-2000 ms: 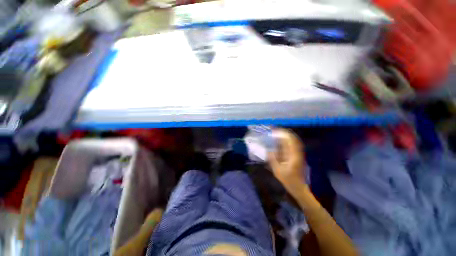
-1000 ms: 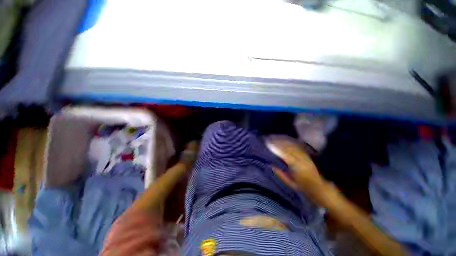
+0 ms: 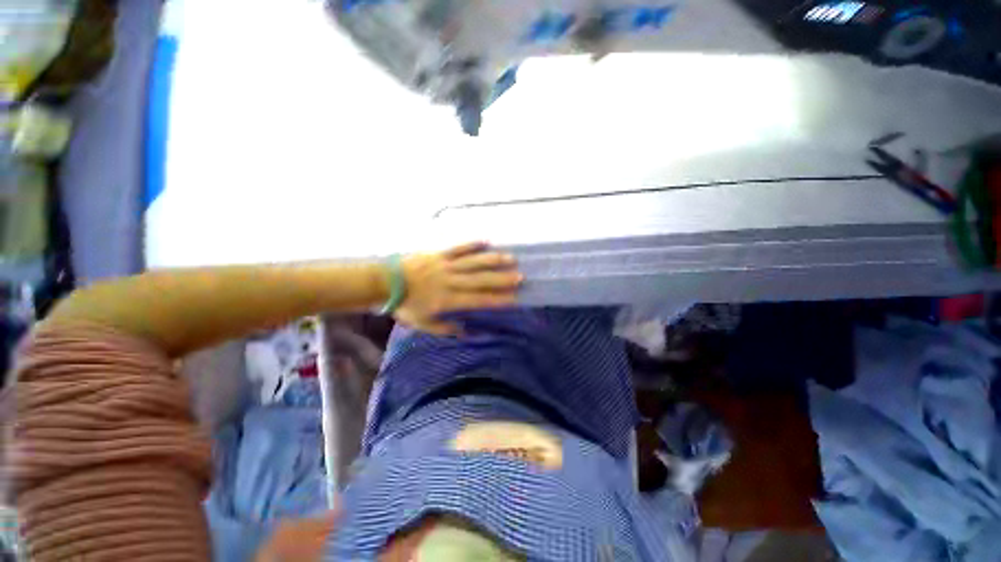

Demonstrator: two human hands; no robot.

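Note:
My left hand (image 3: 459, 288) lies palm down across the front edge of the white sewing table (image 3: 296, 143). Its fingers point right, slightly apart, with nothing seen in them; a pale green band is on the wrist. My right hand cannot be made out. The sewing machine head (image 3: 527, 33) is blurred at the top, with its needle area (image 3: 470, 110) above the table. A bare patch of skin shows at the bottom left, too cut off to identify.
Dark-handled snips (image 3: 913, 178) lie at the table's right. A pale bin (image 3: 327, 412) with light-blue cloth (image 3: 269, 461) is partly behind my left arm. Light-blue garment panels (image 3: 911, 439) are heaped at lower right. My blue-checked apron (image 3: 439, 472) is below the table.
My left hand has risen from beside my lap to the table edge. My right hand, seen beside my lap before, has gone from sight. The machine head has come into view at the top.

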